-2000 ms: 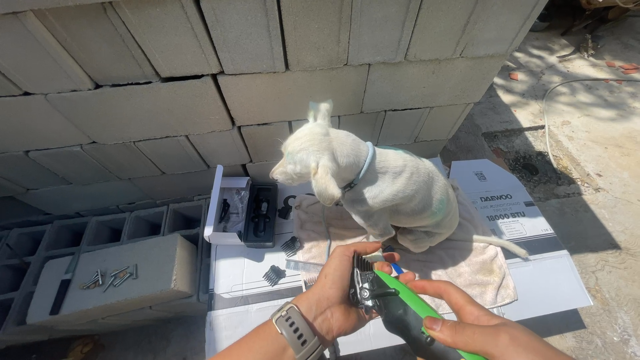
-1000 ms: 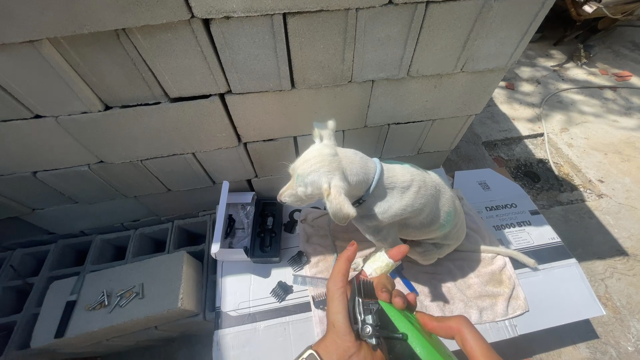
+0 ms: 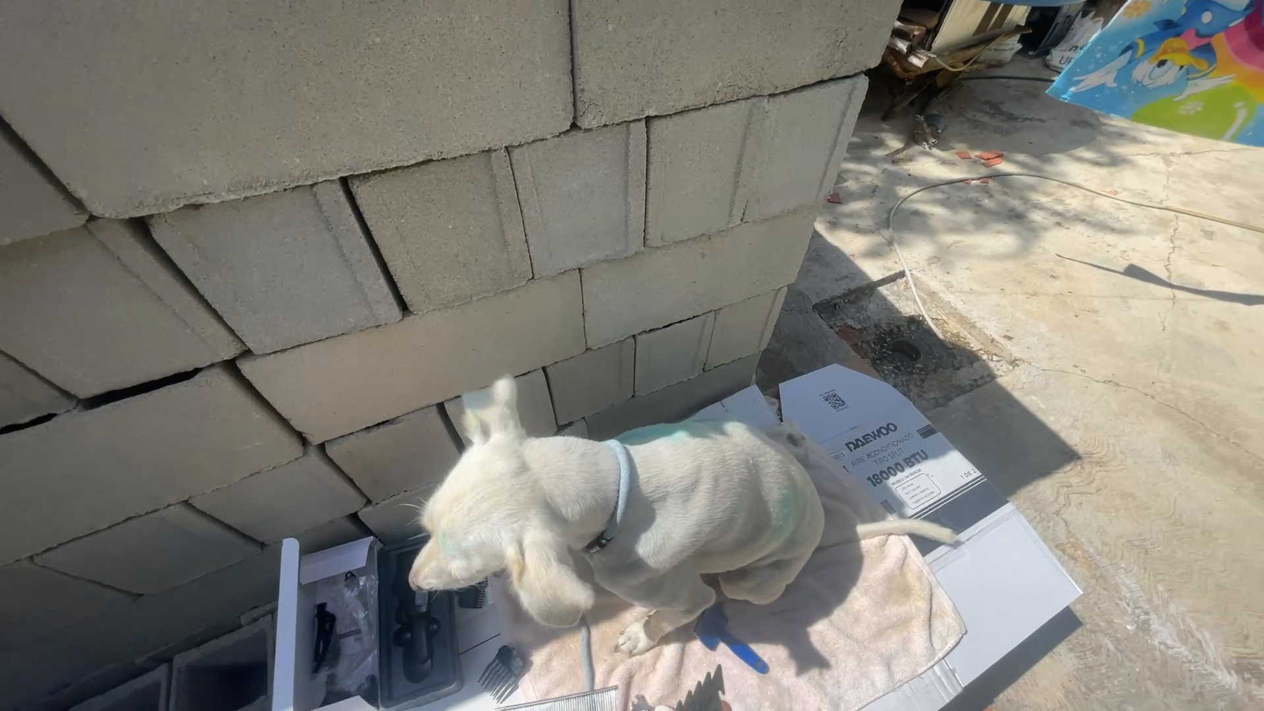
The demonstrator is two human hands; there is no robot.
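A white short-haired puppy (image 3: pixel 691 504) with a light blue collar (image 3: pixel 619 494) sits on a pale pink towel (image 3: pixel 879 622). Its head is lowered toward an open box (image 3: pixel 289 622) with a dark molded tray (image 3: pixel 420 632). A blue-handled tool (image 3: pixel 731 640) lies on the towel by its front paw. Left of the towel is a black clipper guard comb (image 3: pixel 502 673), and the teeth of a metal comb (image 3: pixel 568 701) show at the bottom edge. Dark jagged teeth (image 3: pixel 699 691) are cut off there too. Neither of my hands can be made out.
Stacked concrete blocks (image 3: pixel 415 355) form a wall behind the puppy. Flattened Daewoo cardboard (image 3: pixel 997 563) lies under the towel. A thin hose (image 3: pixel 1027 178) crosses the concrete floor at right, and a colorful printed sheet (image 3: pixel 1175 69) hangs at upper right.
Both hands and the green clipper have gone out of sight as the view shifted upward. The puppy's head is lower, nearer the open box. The colorful sheet has come into view.
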